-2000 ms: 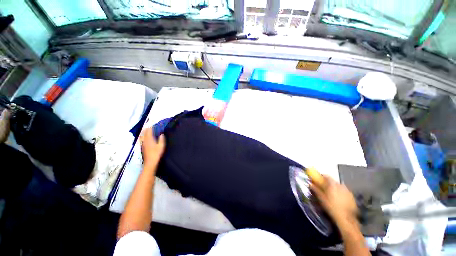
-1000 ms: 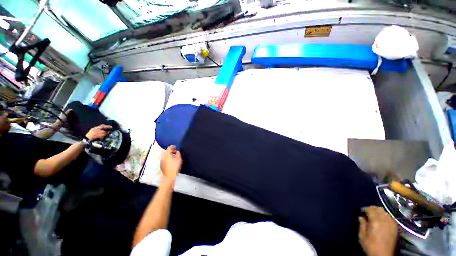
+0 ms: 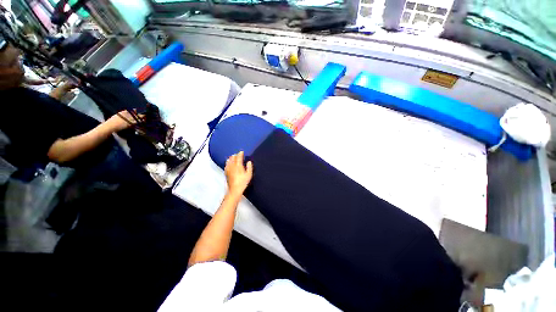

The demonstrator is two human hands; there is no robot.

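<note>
A dark garment (image 3: 347, 213) is pulled like a tube over the padded board, running from the left centre to the bottom right. The board's rounded blue end (image 3: 239, 139) sticks out bare at the garment's left end. My left hand (image 3: 238, 173) is at the near edge of the garment's open end, fingers on its hem, beside the blue end. My right hand is not in view. A small part of the iron (image 3: 466, 306) shows at the bottom edge, right, cut off by the picture.
The white-covered table (image 3: 396, 149) lies under the board. Blue beams (image 3: 427, 103) lie behind, one ending under a white wrapped lump (image 3: 525, 125). A flat grey plate (image 3: 481, 247) and white cloth (image 3: 530, 291) are at right. Another person (image 3: 67, 131) works at left.
The iron moved right off the garment, then mostly out of view. My right hand let go of it and left the picture. The board's blue end is now uncovered. The view has shifted.
</note>
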